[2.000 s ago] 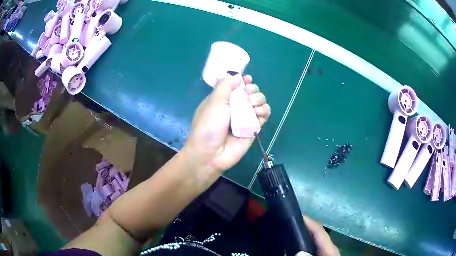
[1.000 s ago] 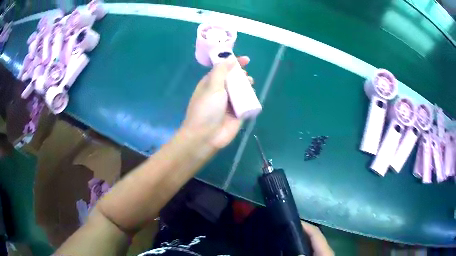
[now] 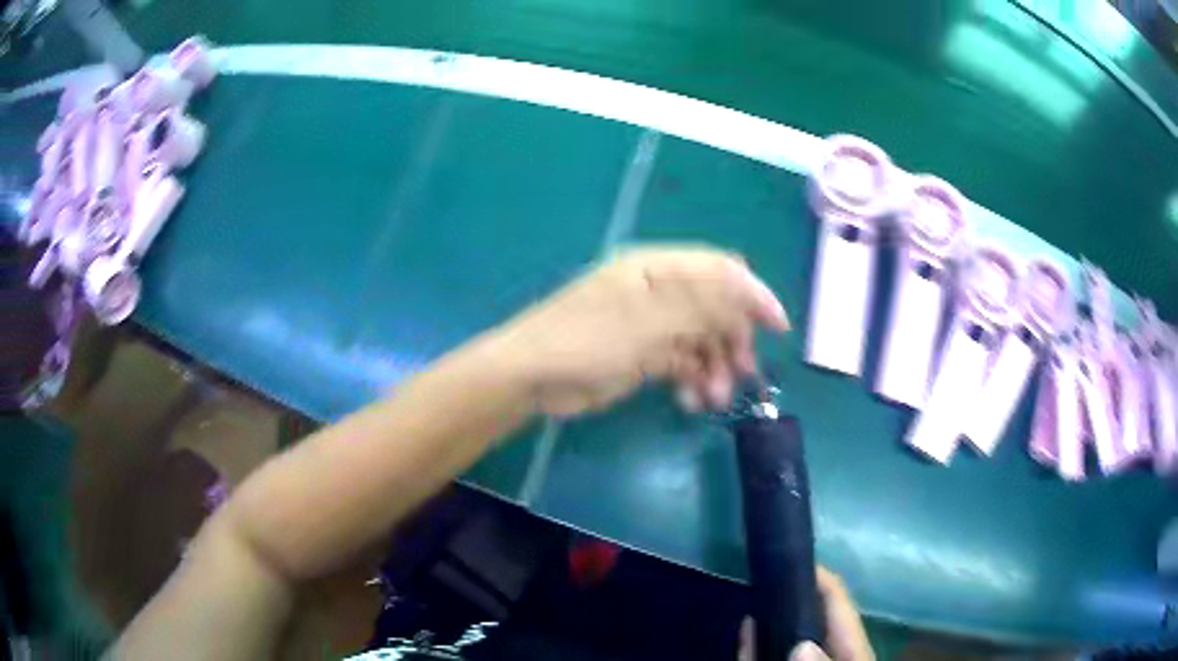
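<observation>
My left hand (image 3: 665, 329) is blurred, with its fingers bent downward just left of and above the tip of the electric screwdriver (image 3: 778, 529). Whether it pinches something small cannot be told. My right hand (image 3: 840, 622), partly cut off by the lower edge, is closed around the black screwdriver, which points up. The bit and the pile of screws are not clearly seen behind the fingers. A pink closed fan (image 3: 842, 297) lies at the left end of the row on the right, head toward the white strip.
More pink fans (image 3: 917, 310) and narrow pink handle parts (image 3: 1098, 400) lie along the right. A heap of pink fans (image 3: 110, 181) lies at the far left of the green belt (image 3: 323, 245). Brown cartons (image 3: 168, 452) stand below the belt's near edge at left.
My left hand has let go of the fan and moved down and right to the screwdriver's tip. One more fan lies at the left end of the right row. The view has shifted.
</observation>
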